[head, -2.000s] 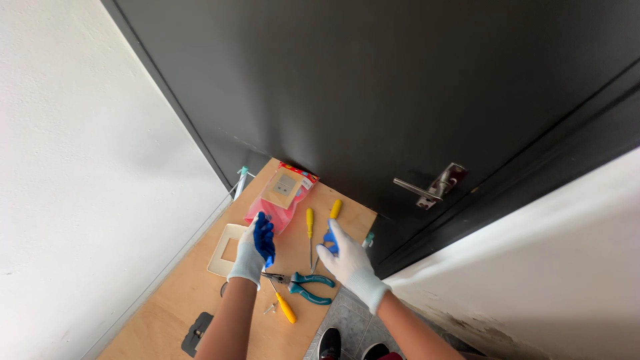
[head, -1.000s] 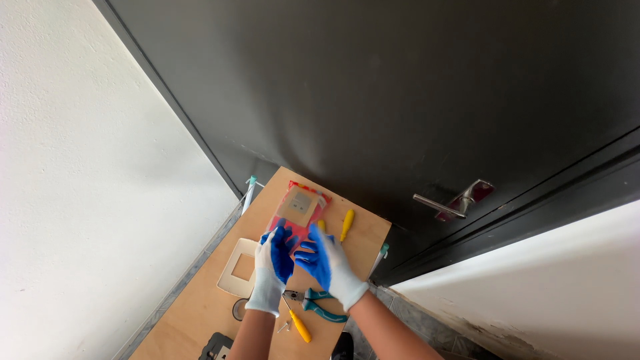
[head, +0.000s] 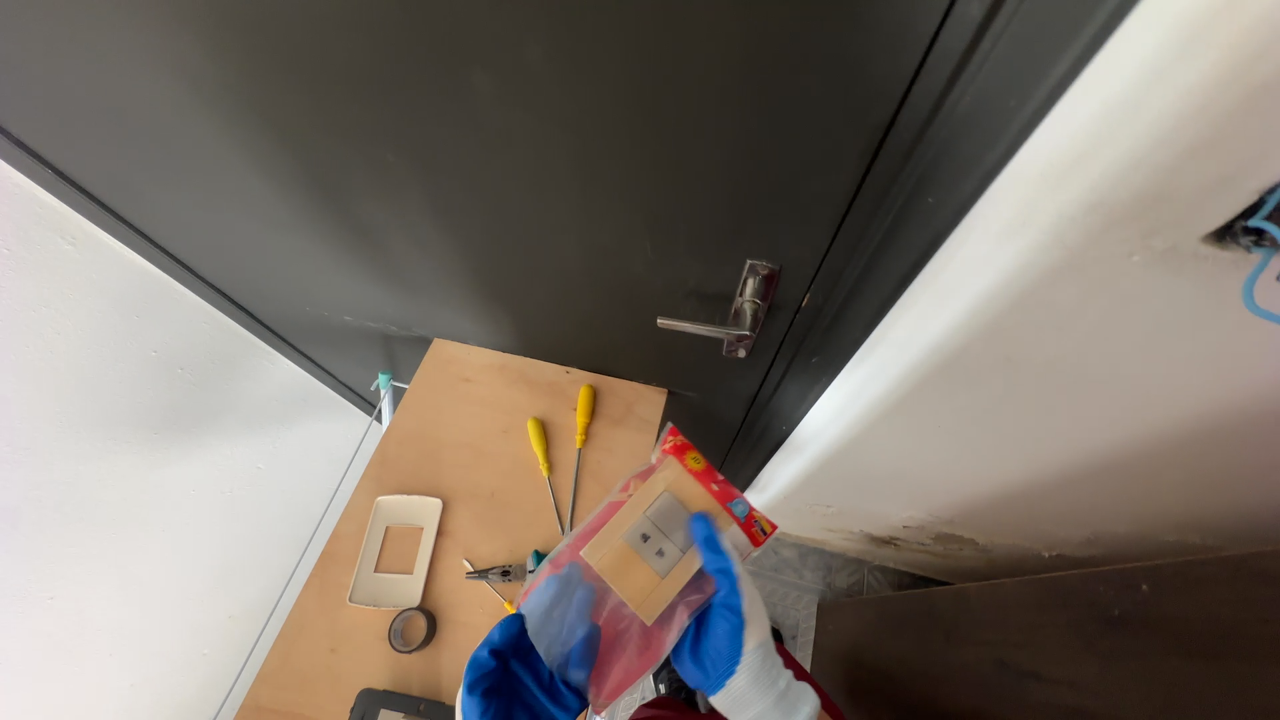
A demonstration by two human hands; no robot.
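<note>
A clear plastic bag with a red printed header [head: 700,466] holds a beige socket-and-switch plate [head: 636,540]. My left hand [head: 525,665], in a blue-coated white glove, grips the bag's lower left side, some fingers showing through the plastic. My right hand [head: 725,620], gloved alike, holds the bag's right side with one finger over the plate's switch. Beyond the bag, on the wooden board, lie a yellow-handled screwdriver [head: 539,447] and another one [head: 584,416]. Combination pliers [head: 498,573] lie partly hidden behind the bag, across a third yellow-handled tool [head: 492,586].
The wooden tabletop [head: 455,400] stands against a dark door [head: 450,180] with a metal lever handle [head: 700,328]. A cream cover frame [head: 435,530], a roll of dark tape [head: 412,630] and a dark box-like item [head: 395,705] lie at the left. A white wall [head: 1040,400] rises at the right.
The bag with the socket plate, which lay on the board, is now lifted off in both hands. The view has shifted to the right.
</note>
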